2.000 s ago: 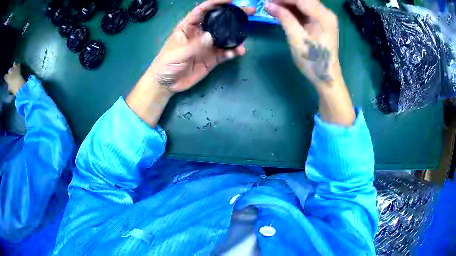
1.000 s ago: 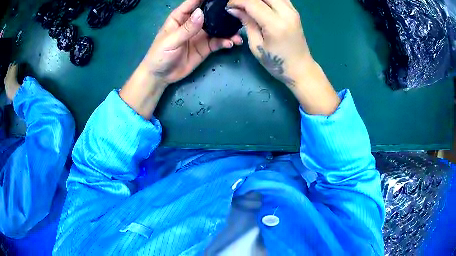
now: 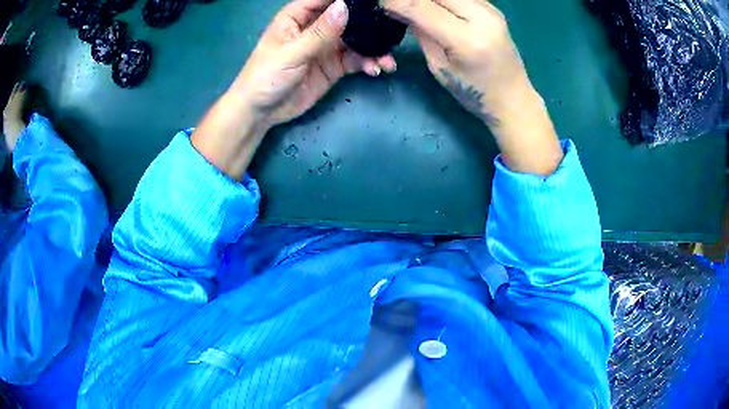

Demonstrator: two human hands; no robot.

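A round black plastic housing [image 3: 372, 30] is at the top centre of the head view, cut off by the frame's top edge. My left hand [image 3: 300, 68] holds it from the left, with the thumb on its upper left side and fingertips under its lower edge. My right hand [image 3: 472, 48] is at its upper right, with the fingertips at the housing's top. The right fingertips are partly out of the picture, so I cannot tell whether they pinch a small part.
Black round units [image 3: 131, 64] lie in a cluster at the upper left of the green bench mat [image 3: 360, 176]. A clear plastic bag [image 3: 689, 72] with dark parts lies at the right. Another large clear bag [image 3: 659, 319] is below. Another person's blue sleeve [image 3: 60, 192] is at the left.
Since two seconds ago, my right hand has moved from the blue tray to the housing. The tray has left the view. In the last second, both hands and the housing have shifted slightly right and up.
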